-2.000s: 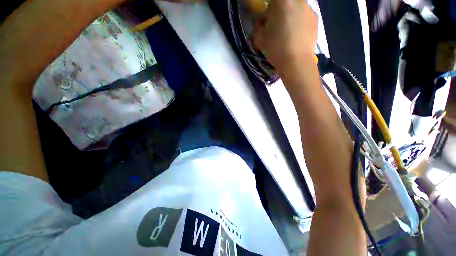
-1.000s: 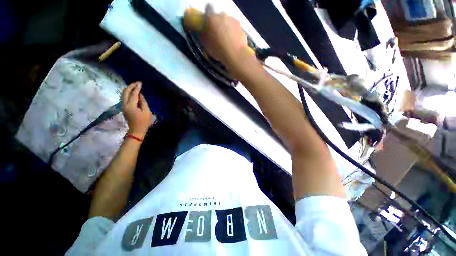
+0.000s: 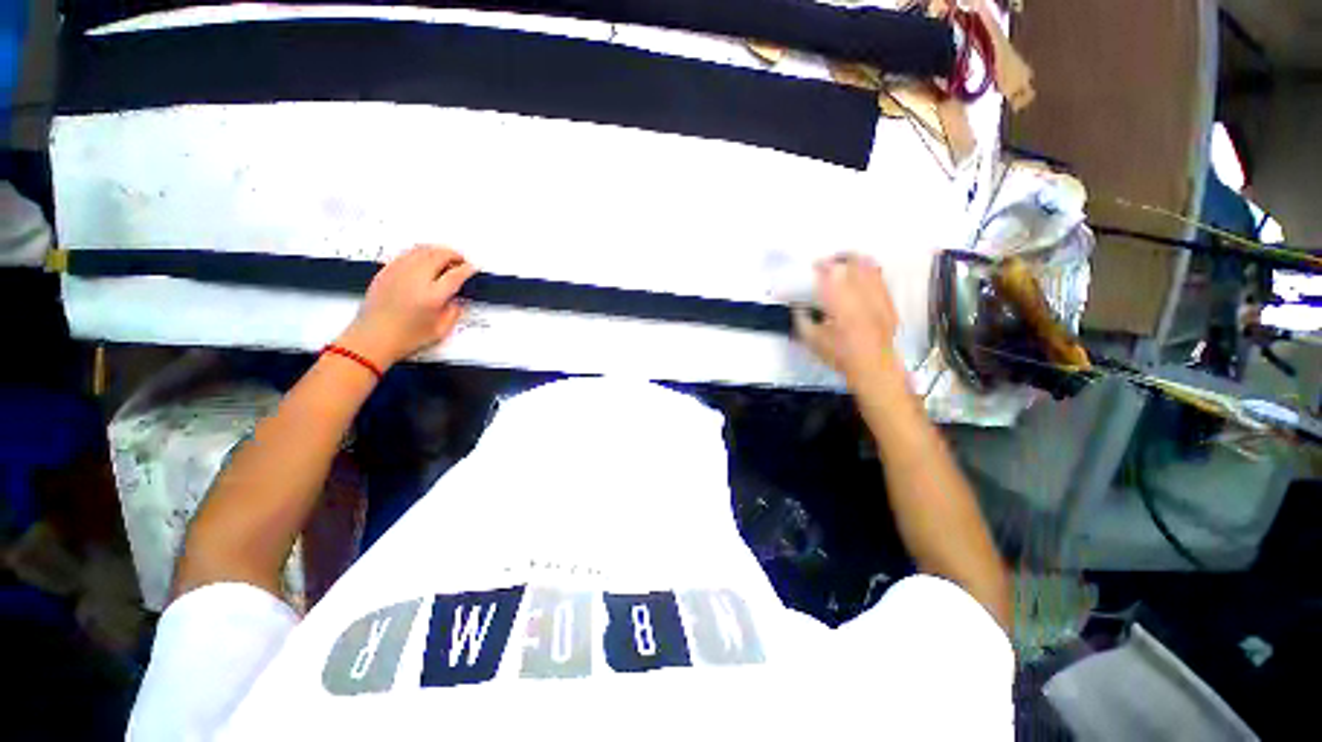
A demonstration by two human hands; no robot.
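A long narrow black fabric strip [image 3: 624, 300] lies along the near side of the white-covered pressing table [image 3: 580, 174]. My left hand [image 3: 416, 302] rests on the strip left of its middle, fingers curled over it. My right hand [image 3: 847, 312] is at the strip's right end, fingers bent down on it and slightly blurred; whether it pinches the strip cannot be told. A small yellow end [image 3: 57, 261] sticks out at the strip's left tip. The steam iron [image 3: 1008, 322] stands on the pale pad at the table's right end, touched by neither hand.
Wider black strips [image 3: 479, 80] lie on the far side of the table. A red loop [image 3: 974, 58] and brown scraps are at the far right corner. The hose [image 3: 1218, 397] runs right from the iron. A patterned covered box [image 3: 189, 471] is below at left.
My right hand has let go of the iron, which now stands at the right end. My left hand has come up from beside the box onto the strip. The view has turned square to the table.
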